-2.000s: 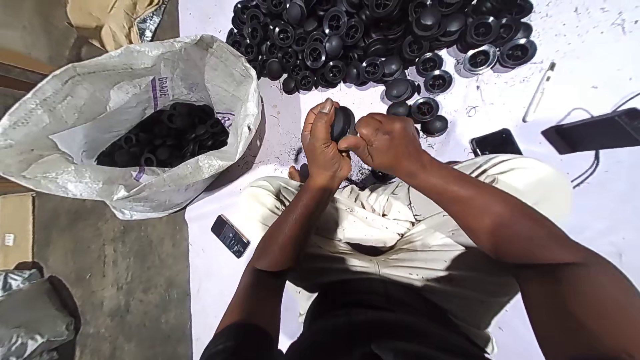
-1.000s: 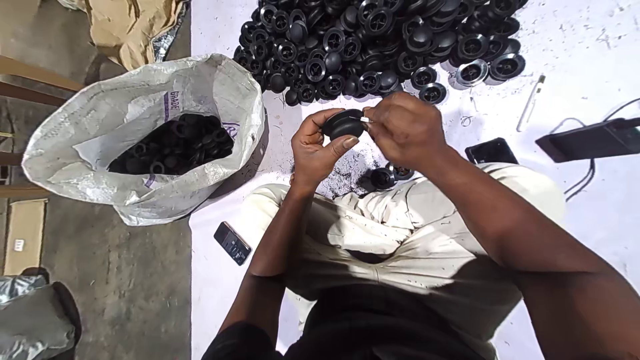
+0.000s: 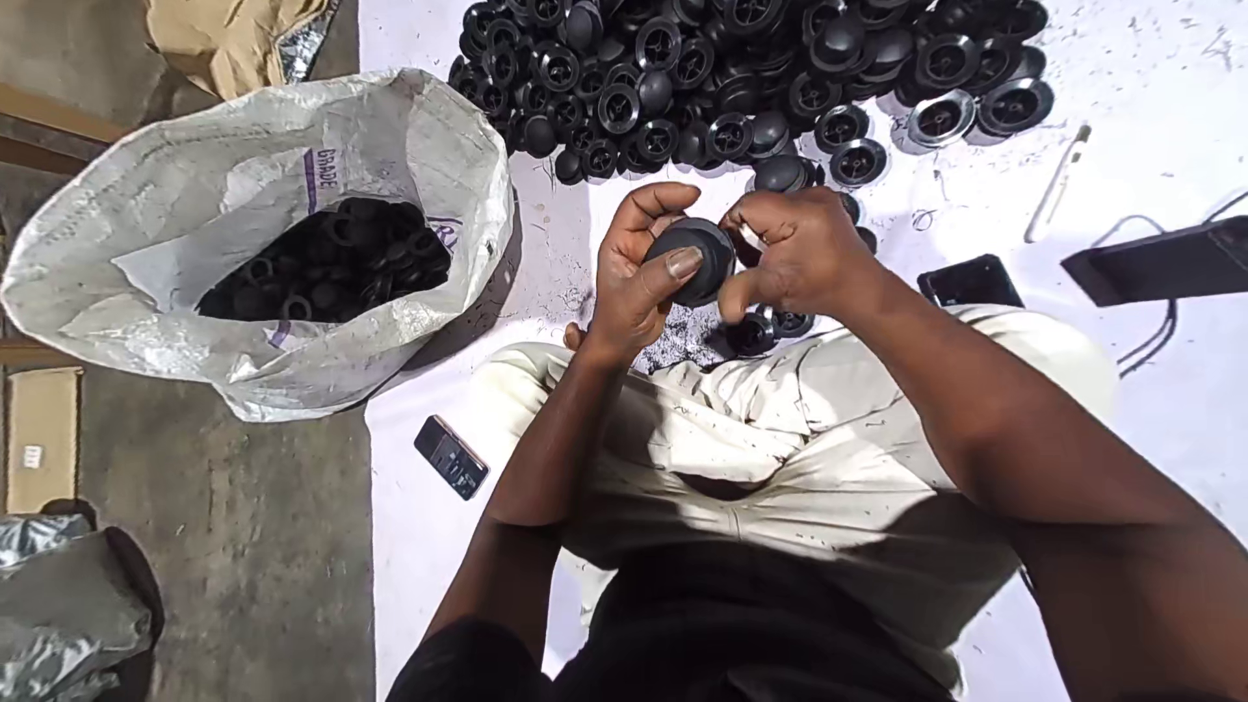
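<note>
My left hand (image 3: 639, 268) holds a round black plastic cap (image 3: 694, 261), with the thumb across its face. At the cap's right edge is my right hand (image 3: 799, 253), its fingers curled; whether it pinches a small tool or part is too unclear to tell. Beyond both hands lies a large heap of similar black caps (image 3: 658, 44), some showing a spoked inner side. A few more caps (image 3: 751, 333) rest just below my hands, near my crossed legs, among dark shavings.
An open white woven sack (image 3: 458, 185) containing black caps stands at the left. A phone (image 3: 451, 456) lies by my left knee, another dark phone-like device (image 3: 970, 283) by the right. Further right are a pen-like tool (image 3: 1058, 183), a black flat device (image 3: 1160, 261) and cables.
The cap in my left hand has turned, so that its round face now shows under the thumb. My right hand has shifted slightly against its edge.
</note>
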